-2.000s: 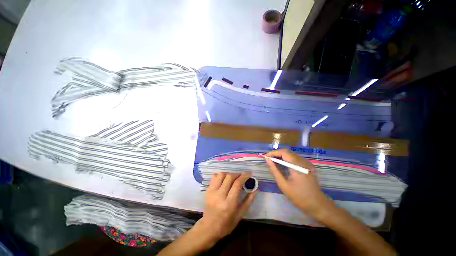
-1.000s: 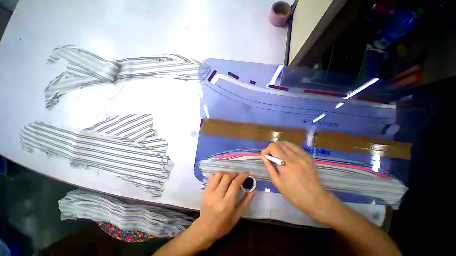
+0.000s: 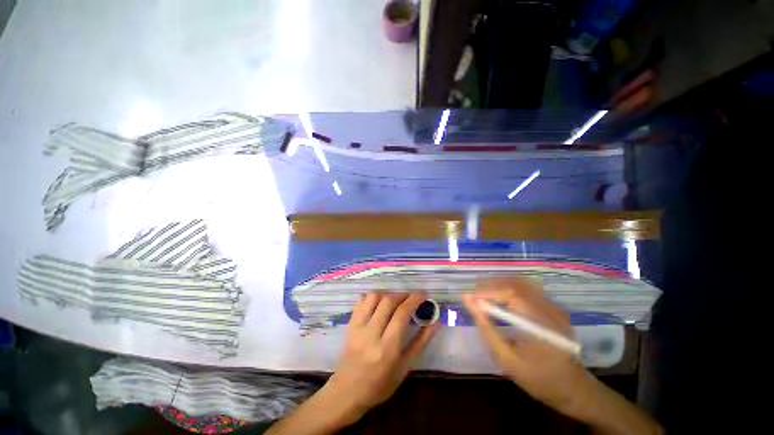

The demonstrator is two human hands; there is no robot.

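Observation:
The bluish translucent sewing template [image 3: 399,191] lies open on the white table, with a brown tape band [image 3: 382,227] across it. A long striped cut piece [image 3: 356,293] lies on its near half, below the curved pink line. My left hand [image 3: 382,336] rests at the near edge of the piece and holds a small round dark-centred thing [image 3: 426,312], perhaps a pen cap, between thumb and finger. My right hand [image 3: 526,340], slightly blurred, holds a slim white pen [image 3: 539,331] over the piece. Whether the pen touches the cloth cannot be told.
Small striped parts [image 3: 136,289] and a forked striped piece [image 3: 170,140] lie left of the template. A striped bundle [image 3: 187,391] hangs at the near table edge over floral cloth. A pink-purple tape roll [image 3: 400,20] stands by the brown shelf [image 3: 433,64] at the back.
My right hand has moved with the pen from the pink line down towards me, and the pen has tilted. The view has shifted. My left hand keeps its hold.

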